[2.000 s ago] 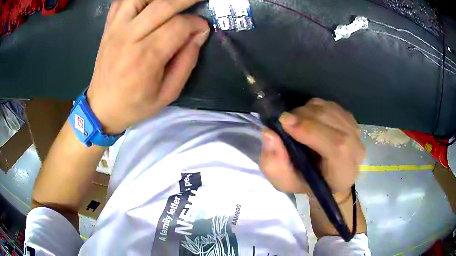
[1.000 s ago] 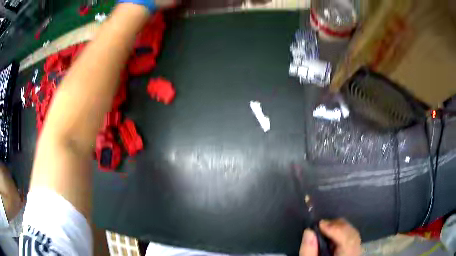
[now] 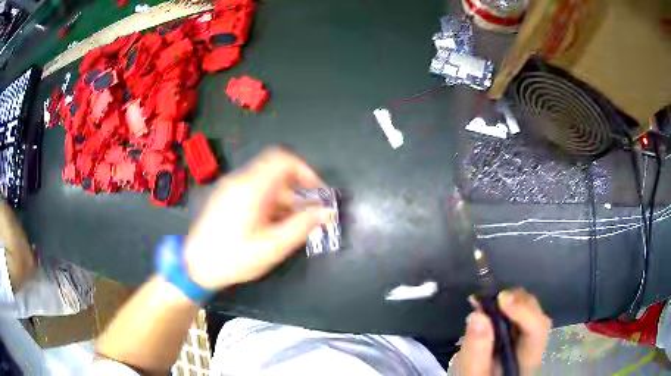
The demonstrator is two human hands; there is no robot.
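My left hand (image 3: 254,220), blurred, with a blue wrist strap, holds a small blue-and-white circuit board (image 3: 324,239) between thumb and fingers over the dark mat; its fingers hide part of the board. My right hand (image 3: 511,330), cut off by the lower edge, is shut on the black handle of a soldering iron (image 3: 503,338). The iron's metal barrel points up and left over the mat, right of the board. One white part (image 3: 412,291) lies below and right of the board. Another white part (image 3: 388,128) lies farther back, with a thin red wire near it.
Red plastic housings (image 3: 158,95) are heaped at left, with a single one (image 3: 247,92) apart. More boards (image 3: 461,64) lie at upper right. A ringed black fan (image 3: 563,110) stands by a cardboard box (image 3: 596,44). Solder wire (image 3: 544,228) and black cords lie at right. Another person's arm shows at far left.
My left arm has come back from over the red heap to the middle, with a board now in the hand. My right hand still holds the iron. The view has shifted.
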